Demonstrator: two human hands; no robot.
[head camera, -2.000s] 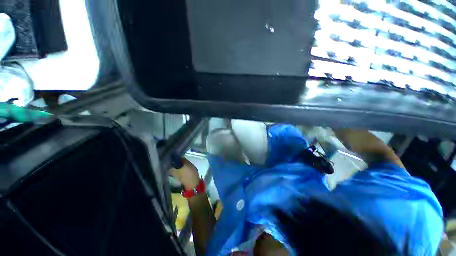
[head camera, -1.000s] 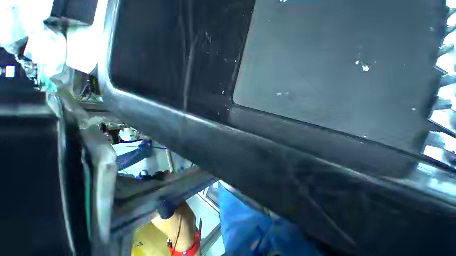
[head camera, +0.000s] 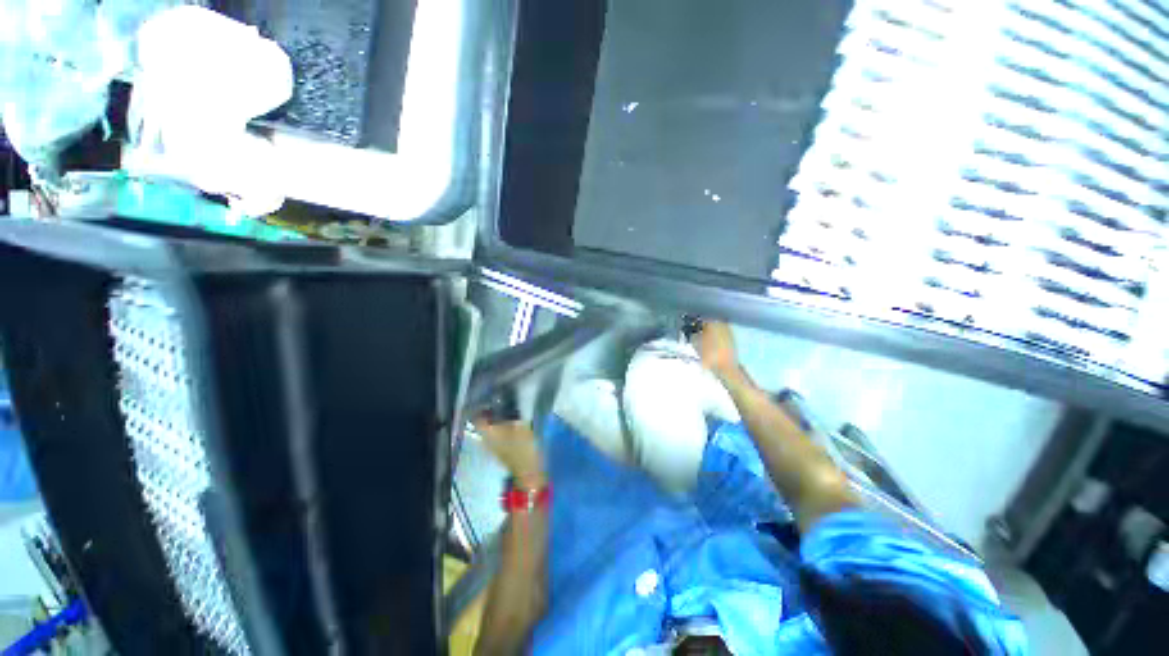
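Observation:
A large black tote (head camera: 615, 274) spans the top, its near rim above my lap. Bright silver metal parts (head camera: 987, 167) fill its right side in rows; a dark grey bottom with white specks shows at left. My left hand (head camera: 514, 449), with a red band at the wrist, is low beside the metal frame left of my legs, with black at its fingertips. My right hand (head camera: 714, 346) is just below the tote's near rim, by my knee, with black at its fingertips. Both are small and blurred; whether either grips something cannot be told.
A second black tote (head camera: 365, 474) stands close at left, with a strip of silver parts (head camera: 167, 474). A metal frame bar (head camera: 538, 352) runs between the totes. A white tray (head camera: 442, 167) and white bags (head camera: 205, 77) lie upper left.
The view has swung and pulled back. The rows of metal parts and my legs show more than a second ago. My right hand, out of sight then, shows below the rim.

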